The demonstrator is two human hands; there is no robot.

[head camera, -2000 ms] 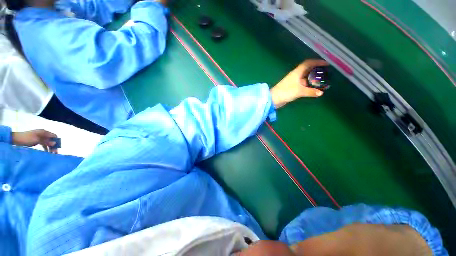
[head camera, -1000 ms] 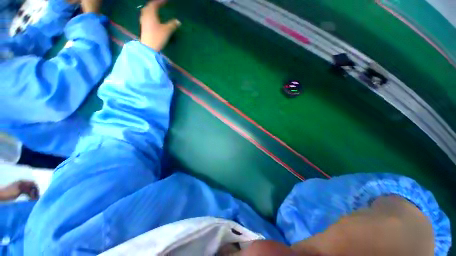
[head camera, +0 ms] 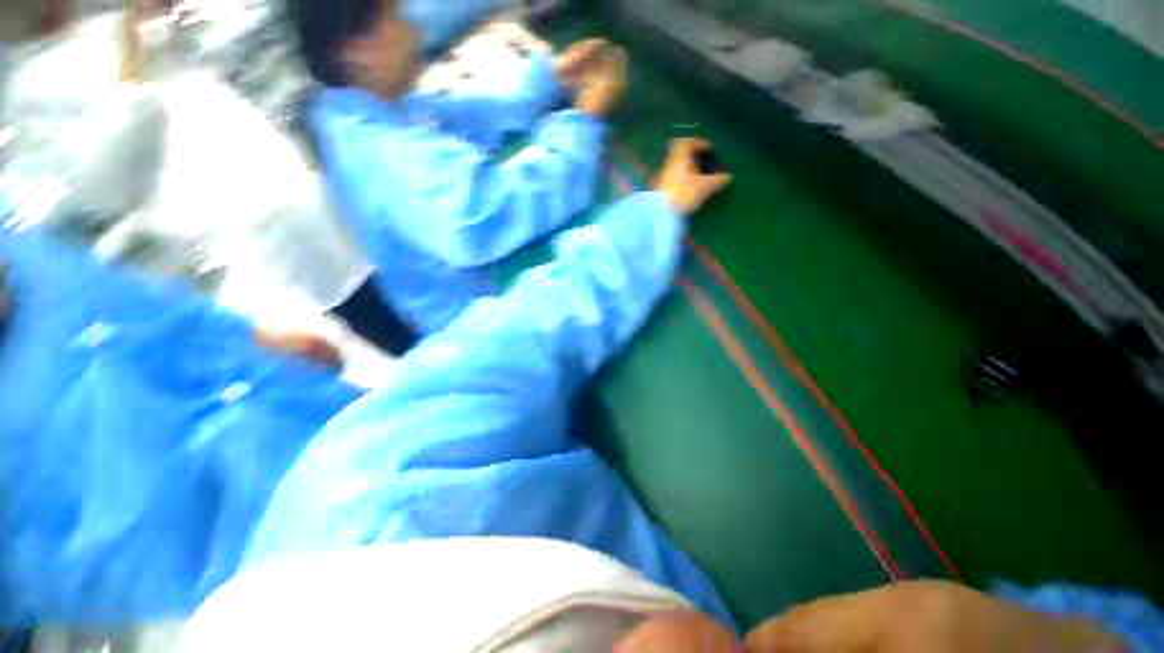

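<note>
My left hand (head camera: 693,179) reaches out over the green belt and has a small dark round unit (head camera: 706,160) between its fingers. Another round dark unit with pale spots (head camera: 993,375) lies on the belt at the right, blurred and apart from my hands. My right hand (head camera: 894,623) is at the bottom edge, large, blurred and cut off, so its fingertips and anything in them are hidden.
A silver rail (head camera: 970,191) runs along the belt (head camera: 817,268), with crumpled white bundles (head camera: 881,105) and a pink stick (head camera: 1028,248) on it. Red lines separate the belt from the bench edge (head camera: 689,427). Neighbouring people in blue smocks (head camera: 472,191) are at the left.
My left hand set a unit down on the belt, moved left empty, and now has a dark unit in its fingers. The view has shifted; my right hand sits lower in the frame.
</note>
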